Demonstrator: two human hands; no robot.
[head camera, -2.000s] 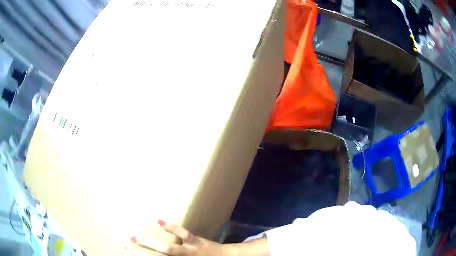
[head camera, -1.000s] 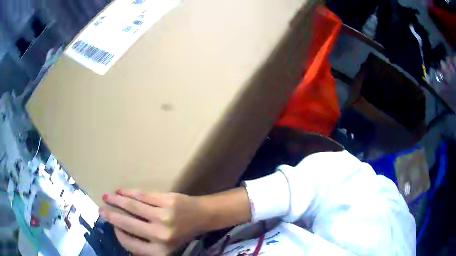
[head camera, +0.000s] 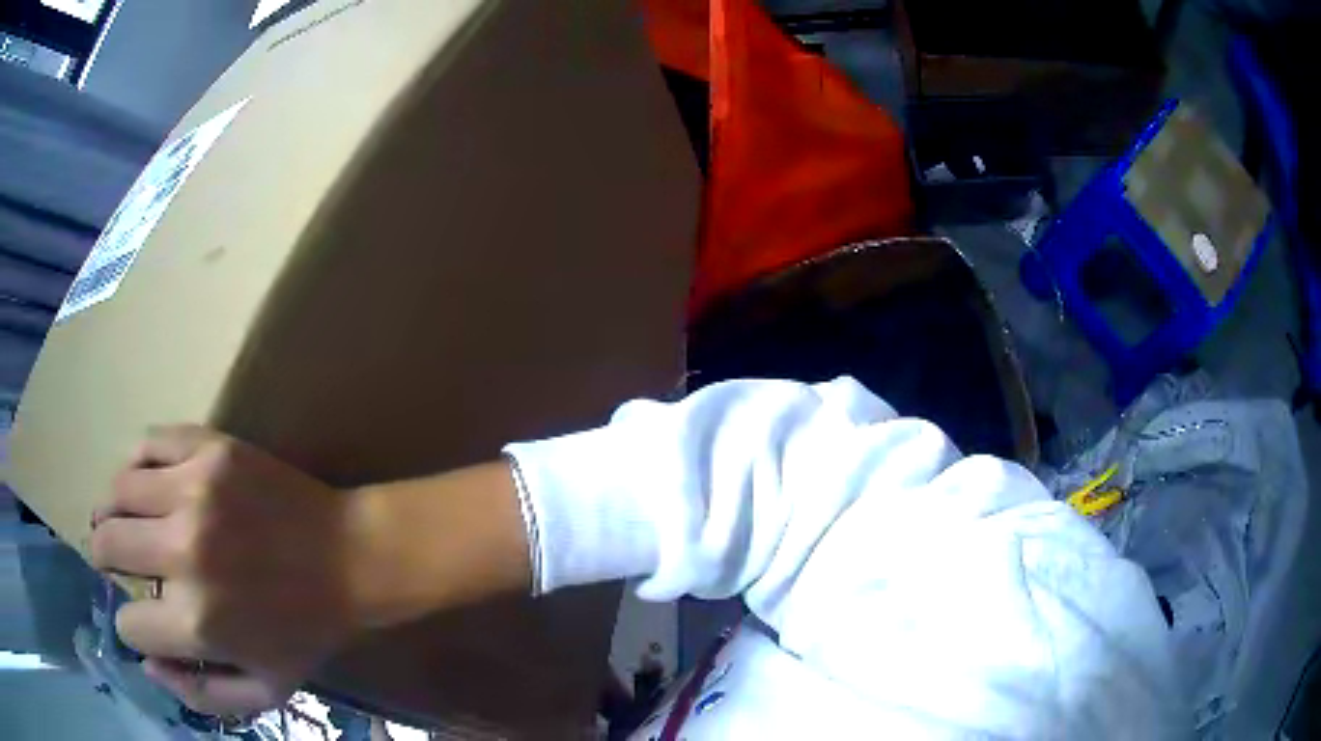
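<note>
A large brown cardboard carton (head camera: 478, 261) fills the left and middle of the view, tilted, with a white barcode label (head camera: 145, 210) on its far-left face. My right hand (head camera: 217, 565) reaches across from the right and holds the carton near its lower left corner. The fingers are bent against the carton, and a ring shows on one finger. The thumb's grip is not clear. My left hand is not in view. The carton's inside is hidden.
An orange sack (head camera: 797, 159) lies beyond the carton. An open carton with dark contents (head camera: 1021, 391) stands beside my sleeve. A blue stool with a tan pad (head camera: 1200, 196) is on the right floor. Another brown box (head camera: 1014, 80) stands at the top right.
The carton has turned and shifted left, so its darker side face now shows widely. My right hand has moved left and up with it. The view has shifted, showing more floor at right.
</note>
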